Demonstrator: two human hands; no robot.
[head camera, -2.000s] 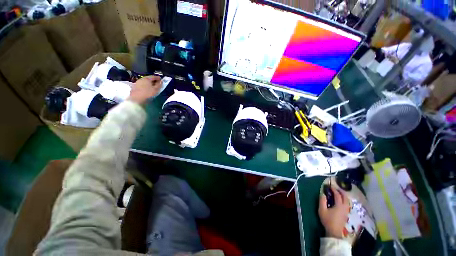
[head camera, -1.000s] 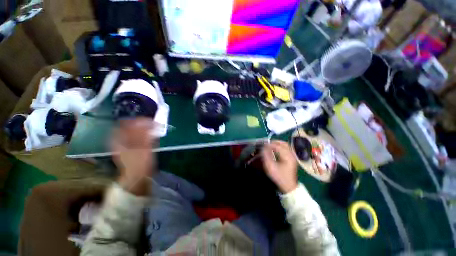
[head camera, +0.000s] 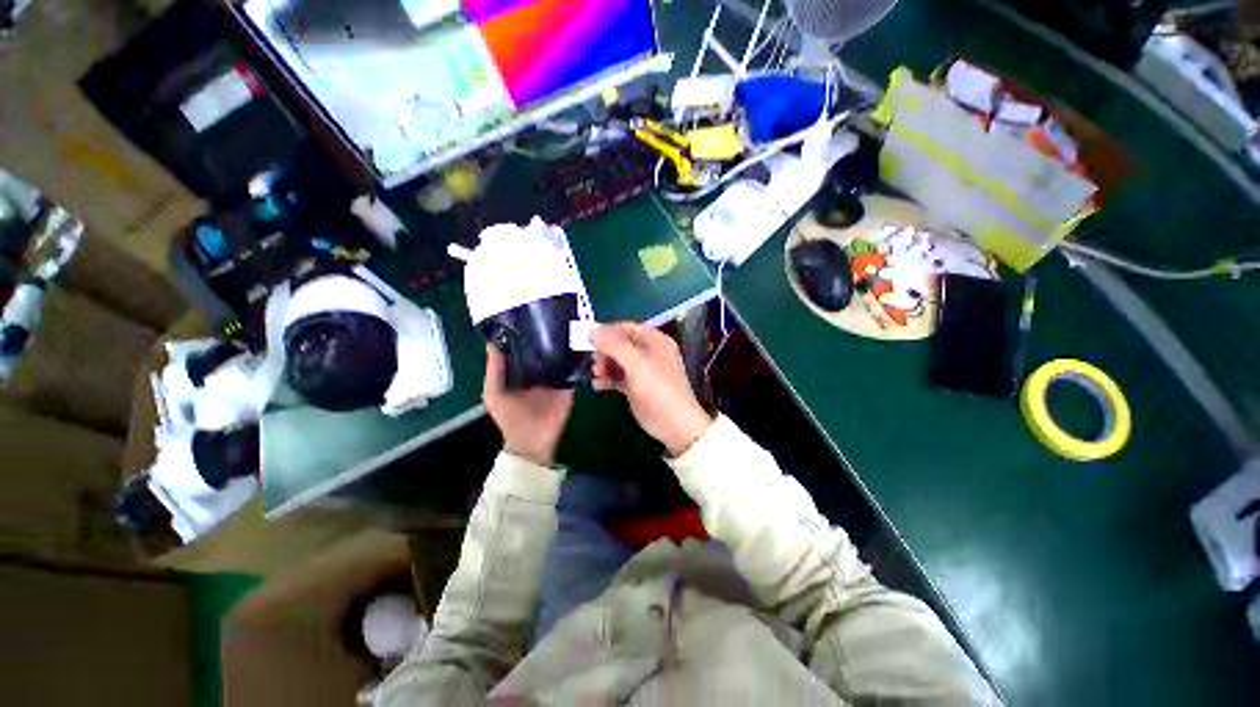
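Observation:
A white-and-black dome camera (head camera: 525, 290) is held up over the front edge of the green bench, its white shell away from me and its black head towards me. My left hand (head camera: 528, 414) holds the black head from below. My right hand (head camera: 647, 380) pinches a small white label (head camera: 582, 336) against the right side of the black head. A second dome camera (head camera: 339, 352) stands on the bench to the left, touched by neither hand.
Monitor (head camera: 456, 69) at the back, with the keyboard (head camera: 594, 187) before it. More cameras (head camera: 207, 442) lie in the carton at left. On the right bench are a mouse (head camera: 821, 274) on a round pad (head camera: 884, 321), a yellow tape roll (head camera: 1075, 409) and a flat black object (head camera: 976, 332).
Both hands have come together at the right-hand camera, now lifted and turned. The right hand has left the mouse area and now holds a white label. The view has shifted rightward.

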